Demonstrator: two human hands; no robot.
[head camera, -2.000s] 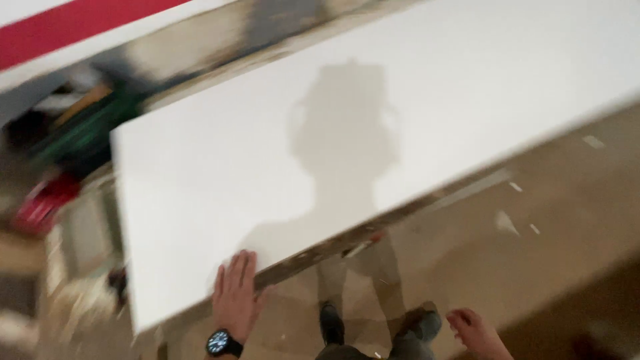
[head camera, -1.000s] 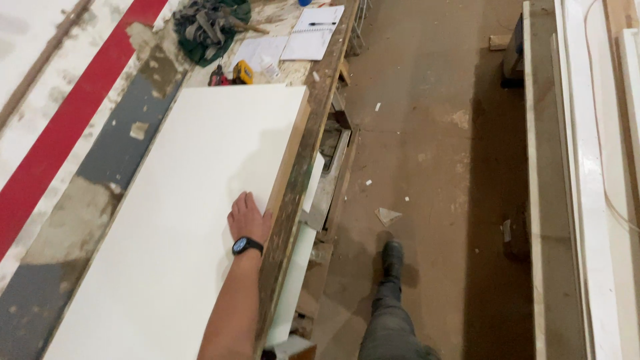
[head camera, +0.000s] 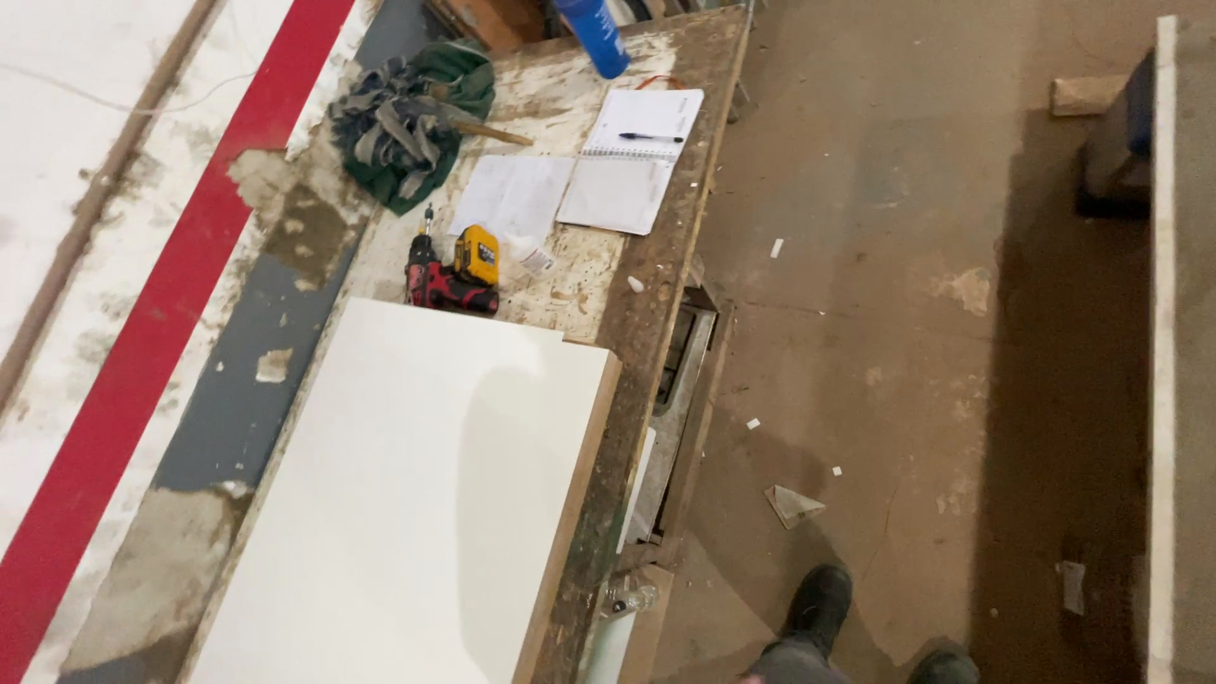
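Neither my left hand nor my right hand can be made out; a tiny skin-toned patch at the bottom edge is too small to identify. A white panel (head camera: 399, 484) lies flat on the worn wooden workbench (head camera: 655, 275), with a shadow over its right part. Just beyond its far end rests a red and black cordless drill (head camera: 451, 288), a yellow battery pack (head camera: 477, 255) beside it. Farther up the bench are loose white paper (head camera: 513, 190), an open spiral notebook (head camera: 617, 190) with a pen (head camera: 651, 138) on it, and a green and grey bundle of cloth (head camera: 404, 133).
A blue bottle (head camera: 597, 38) stands at the bench's far end. Paint-stained wall with a red stripe (head camera: 180, 275) runs along the left. Scraps, including a triangular piece (head camera: 793, 505), lie on the brown floor (head camera: 855, 285) near my boot (head camera: 819, 603). Another pale-edged surface (head camera: 1164, 380) borders the right.
My left hand, on the white panel in both earlier frames, is out of view. The view has turned strongly since the oldest frame, and the bench's far end shows larger than one second ago.
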